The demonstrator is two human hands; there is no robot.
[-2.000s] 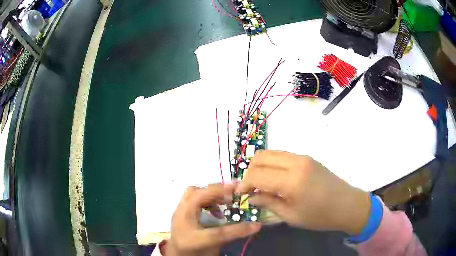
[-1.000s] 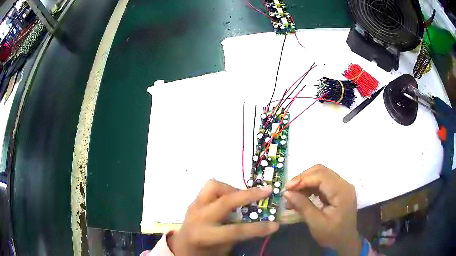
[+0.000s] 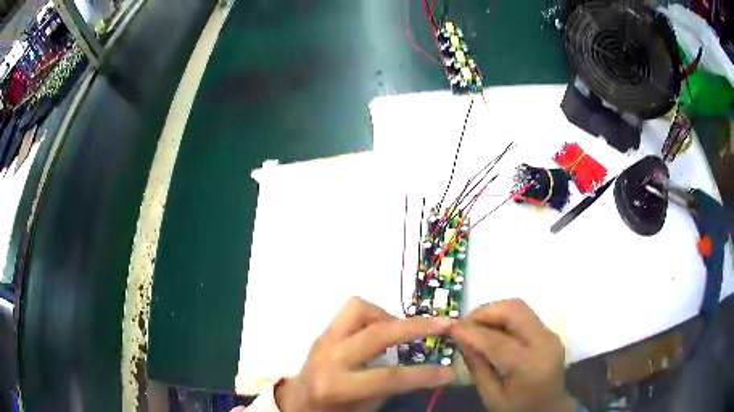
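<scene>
A circuit board panel (image 3: 447,268) lies component side up on white sheets, with red and black lead wires (image 3: 480,187) sticking out from it. My left hand (image 3: 366,354) holds the panel's near end, fingers across it. My right hand (image 3: 509,350) is at the panel's right edge, thumb and fingertips pinched together and touching or nearly touching the left fingertips. What they pinch is too small to tell. A red wire (image 3: 435,397) hangs below the near end. A black wire bundle (image 3: 544,187) and a red wire bundle (image 3: 581,167) lie to the upper right.
Tweezers (image 3: 581,211) lie beside the bundles. A soldering gun (image 3: 708,247) rests with its tip at a dark round dish (image 3: 642,195). A black fan (image 3: 620,60) stands at the upper right. Another board (image 3: 459,58) lies at the far side. A pale conveyor edge (image 3: 165,173) runs along the left.
My right hand has moved from above the board to its right edge, with its fingertips now close to the left ones. My left hand stays on the near end. The camera view has shifted.
</scene>
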